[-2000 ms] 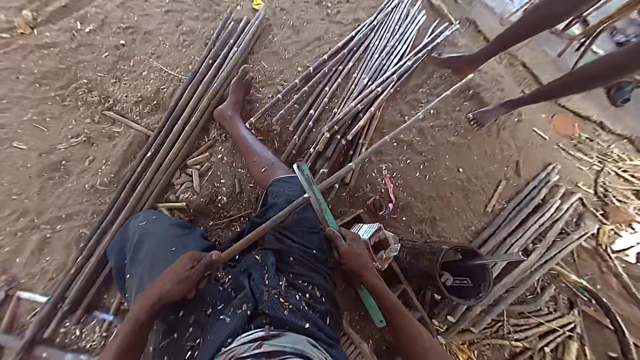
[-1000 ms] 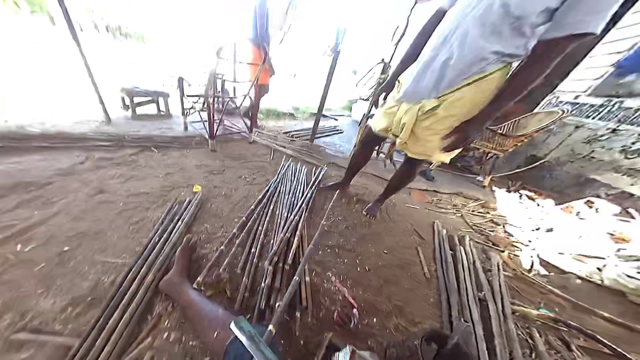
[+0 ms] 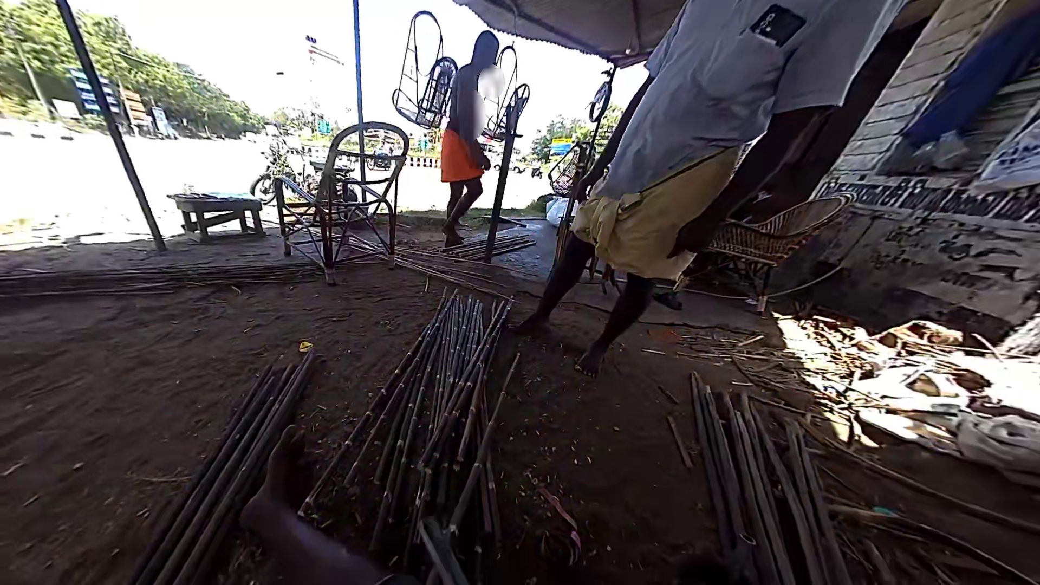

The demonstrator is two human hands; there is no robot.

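Note:
Neither of my hands shows now; both lie below the bottom edge of the head view. The end of a green tool [image 3: 443,551] pokes up at the bottom centre, beside a cane pole [image 3: 486,443] that slants up and away. Under and left of that pole lies a pile of pale-jointed cane poles [image 3: 439,382]. My bare leg [image 3: 305,540] stretches over the ground between this pile and a bundle of dark poles [image 3: 231,471] on the left. Another bundle of thick poles [image 3: 751,479] rests at the right.
A co-worker in a yellow wrap [image 3: 662,215] stands just past the poles. Farther back are a cane chair frame [image 3: 345,191], a low table [image 3: 215,213], a person in orange shorts [image 3: 461,154] and hanging cane seats. A woven cane chair [image 3: 780,231] and white sacks [image 3: 934,390] lie right.
The view has tilted up from my lap to the yard, and my hands have left it. Two seconds ago my left hand held the pole and my right hand the green tool.

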